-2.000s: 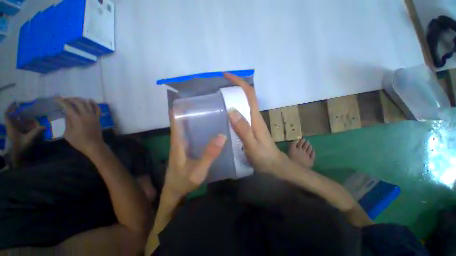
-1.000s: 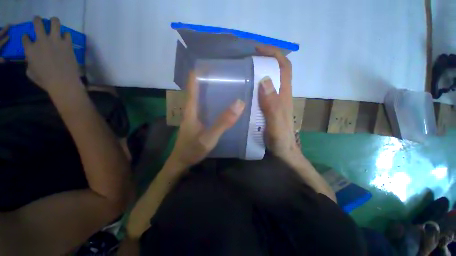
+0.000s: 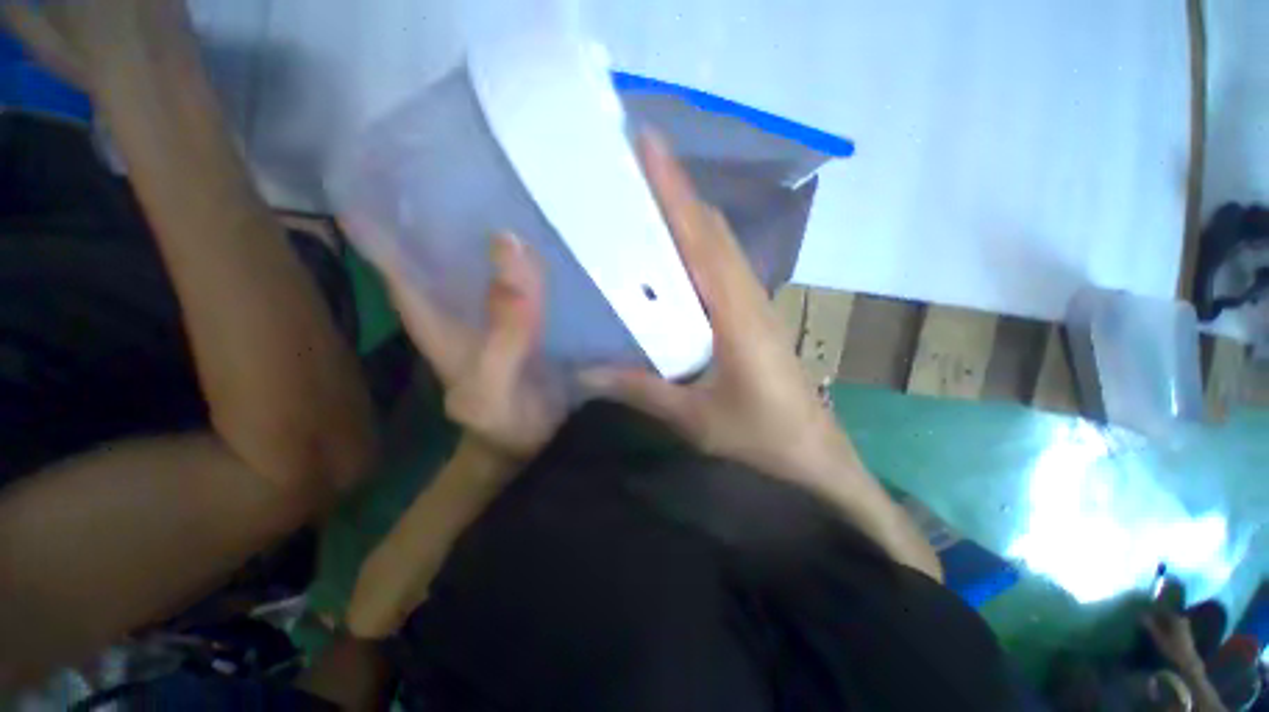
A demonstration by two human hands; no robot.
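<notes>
A frosted clear tank [image 3: 432,181] with a white cover [image 3: 585,195] on its right side is held tilted between both hands, blurred by motion. My left hand [image 3: 487,348] holds the clear tank from below and the left, its thumb on the near face. My right hand [image 3: 738,334] is at the white cover's right edge and lower end, fingers up along its far side. A small dark mark shows on the cover. Behind lies an open gift box [image 3: 759,209] with a blue-edged flap and grey inside, partly hidden by the cover and my right hand.
A white sheet covers the pallet table [image 3: 974,153]. A spare clear tank [image 3: 1141,355] sits at its right edge, and a black cable bundle [image 3: 1236,257] lies beyond. Another person's arm [image 3: 209,264] is at left, near a blue box. A blue carton [image 3: 981,573] lies on the green floor.
The tank and cover have moved left and up and now tilt, with the cover's top leaning left. My right hand has shifted toward the cover's lower end. The open box shows more on the right.
</notes>
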